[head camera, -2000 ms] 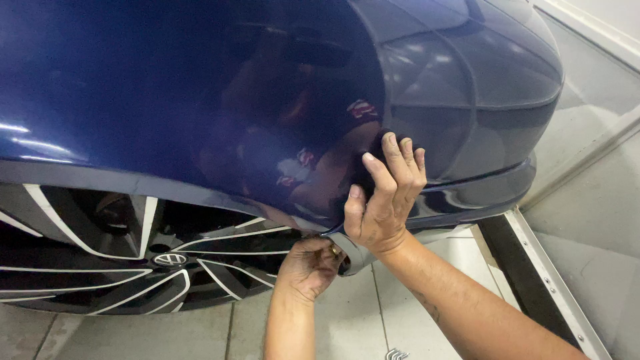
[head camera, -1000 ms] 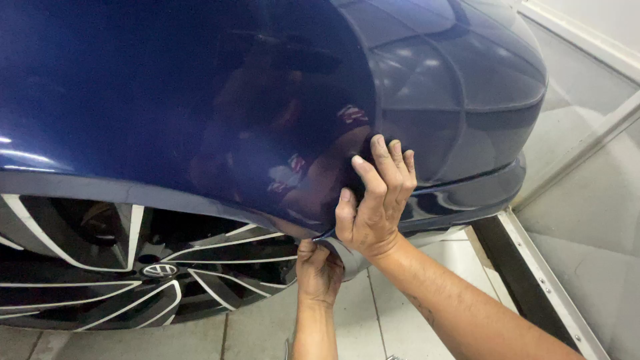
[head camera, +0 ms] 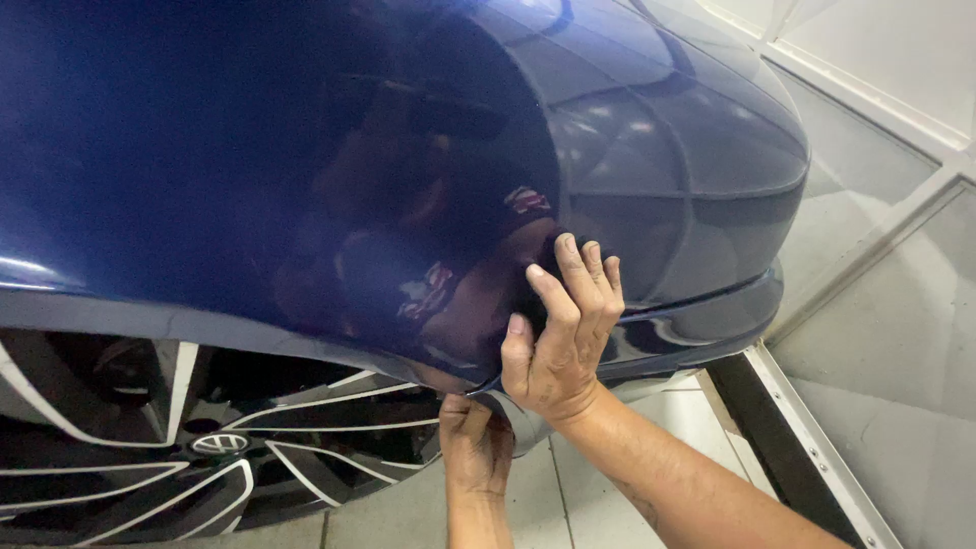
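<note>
A dark blue car's glossy body panel (head camera: pixel 229 191) fills the upper left, above an alloy wheel (head camera: pixel 221 442) with a Volkswagen badge. My right hand (head camera: pixel 568 328) rests its fingertips on the painted corner of the bumper (head camera: pixel 686 168), fingers apart, holding nothing. Below and to its left, my left hand (head camera: pixel 476 442) reaches up to the lower edge of the panel at the front of the wheel arch (head camera: pixel 305 343). Its fingertips are partly hidden there, so whether they grip the edge is unclear.
Light floor tiles (head camera: pixel 534 503) show beneath the car. At the lower right a metal strip with rivets (head camera: pixel 823 457) runs beside a dark gap. Pale wall panels with a white frame (head camera: pixel 862 252) stand close to the right of the bumper.
My left hand has moved up to the panel's lower edge from beneath it, where it was two seconds ago. My right hand stays at the same bumper corner.
</note>
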